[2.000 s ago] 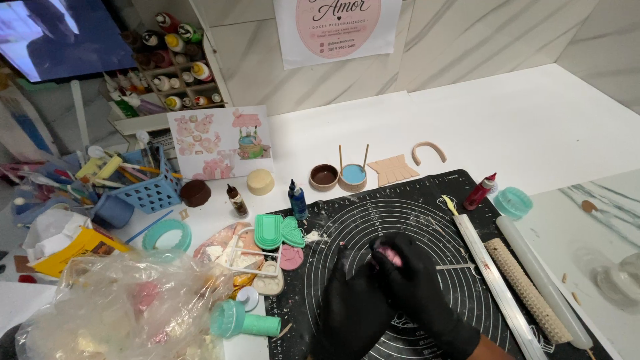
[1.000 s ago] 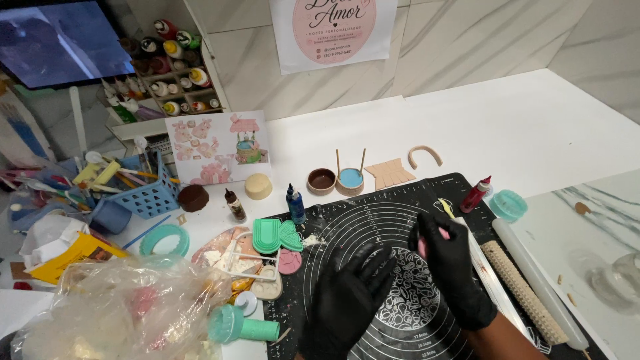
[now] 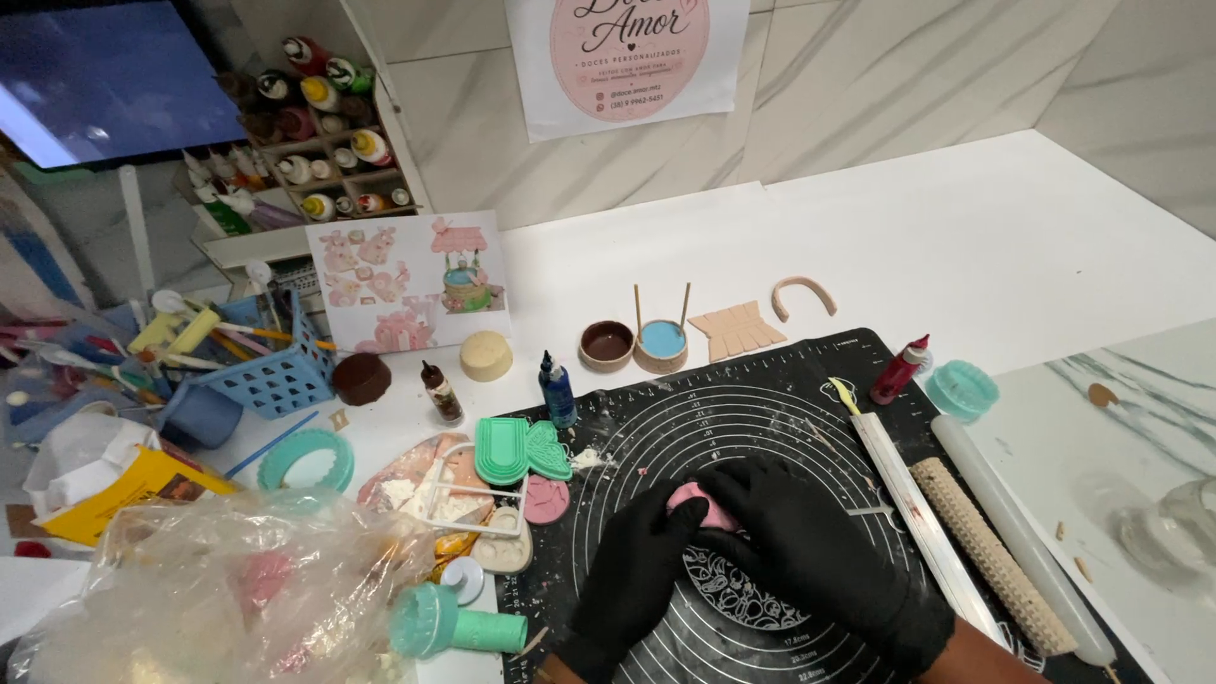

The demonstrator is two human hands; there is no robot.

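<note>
A lump of pink modelling paste (image 3: 701, 505) is pinched between my two black-gloved hands over the black printed mat (image 3: 617, 427). My left hand (image 3: 638, 551) holds its left side, thumb on top. My right hand (image 3: 798, 532) wraps its right side; some of its fingers are hidden. Beyond the mat stand a small round pot with brown filling (image 3: 606, 345) and one with blue filling and two upright sticks (image 3: 661, 345). Beside them lie a fringed beige paste piece (image 3: 737, 331) and a beige arch (image 3: 804, 296).
Green moulds (image 3: 502, 450), a white frame cutter (image 3: 475, 494) and a plastic bag (image 3: 237, 589) lie left. A textured rolling pin (image 3: 993, 556) and a smooth white one (image 3: 1021, 541) lie right. Small bottles, including a red one (image 3: 899, 370), stand around the mat. A picture sheet (image 3: 408, 280) leans behind.
My hands were apart one second ago, the right holding the pink lump and the left spread over the mat. Now they are together with the lump between them.
</note>
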